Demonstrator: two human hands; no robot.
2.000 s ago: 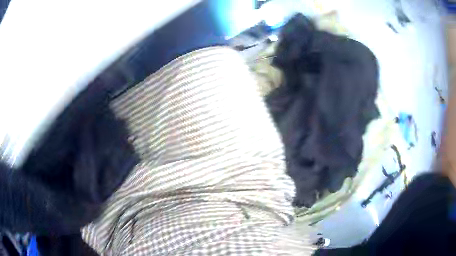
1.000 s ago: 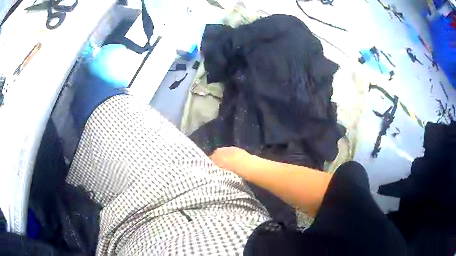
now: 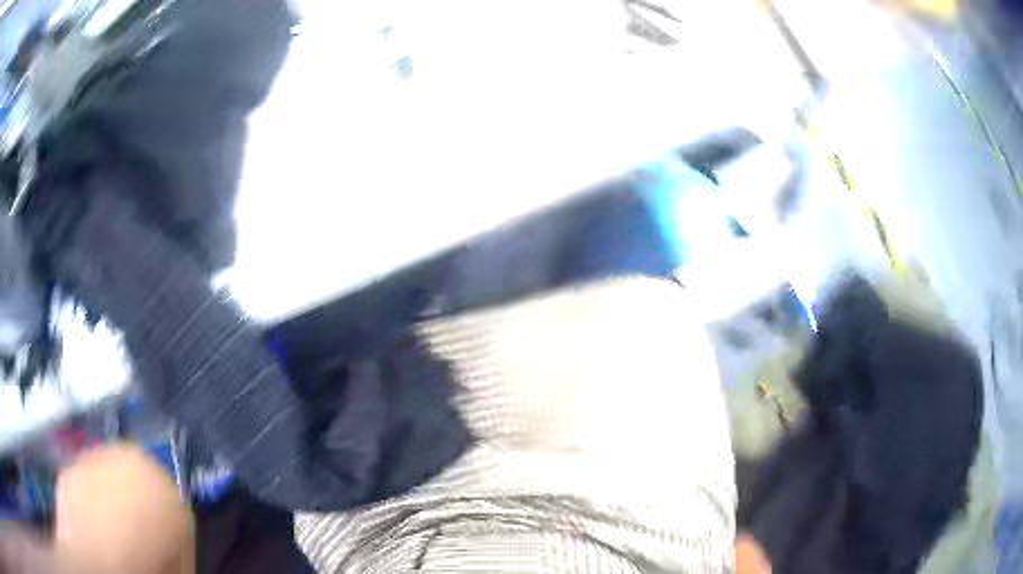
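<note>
The view is strongly blurred. A dark garment (image 3: 213,359) with faint pale lines runs from the far left of the white table down onto my lap. My left hand (image 3: 121,510) is a blurred skin-coloured shape at the lower left, below the garment; its fingers and any hold cannot be made out. Only a small piece of my right hand or arm (image 3: 752,556) shows at the bottom edge, between my lap and a black cloth pile (image 3: 897,415). Whether it holds anything is hidden.
The white table (image 3: 449,135) fills the upper middle, its dark edge slanting above my lap. A small checked apron (image 3: 583,392) covers my lap. The black pile lies low at the right on pale greenish cloth (image 3: 959,549). A yellow strip (image 3: 869,213) lies at the upper right.
The view has swung left, so the black pile sits farther right and more table and garment show. My right forearm, stretched over the pile a second ago, is mostly out of view.
</note>
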